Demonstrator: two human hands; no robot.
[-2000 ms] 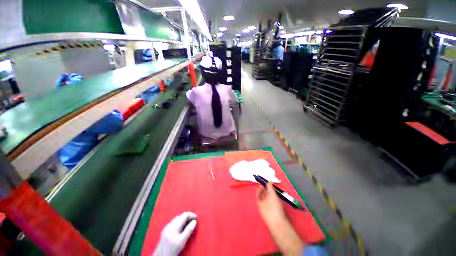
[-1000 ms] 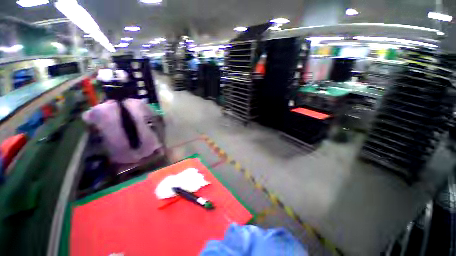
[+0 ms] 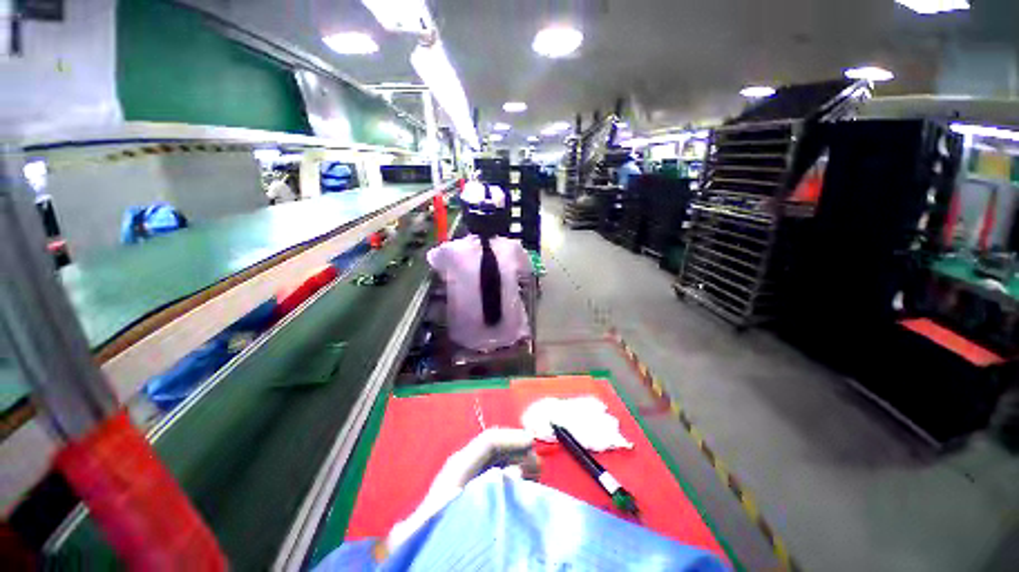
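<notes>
The black dispensing syringe (image 3: 594,467) lies on the red work mat (image 3: 413,430), its narrow tip on the crumpled white cloth (image 3: 598,423) and its green end towards the lower right. No hand touches it. My left hand (image 3: 475,460), in a pale glove, is over the middle of the mat, left of the cloth, with its fingers bent; its grip is unclear. A blue sleeve (image 3: 525,531) covers the near part of the mat and part of the hand. My right hand does not show. A thin pale sliver (image 3: 481,413) lies at the mat's upper middle.
A dark green conveyor (image 3: 251,447) runs along the left, carrying a flat green item (image 3: 313,366). A post with red-orange wrap (image 3: 134,492) stands at the near left. A person in pink (image 3: 484,293) sits beyond the table. Wheeled racks (image 3: 737,212) stand at the right.
The syringe has left my right hand and lies on the cloth and mat. The view swung right, then back. My left hand moved up and inward; my right hand is no longer visible.
</notes>
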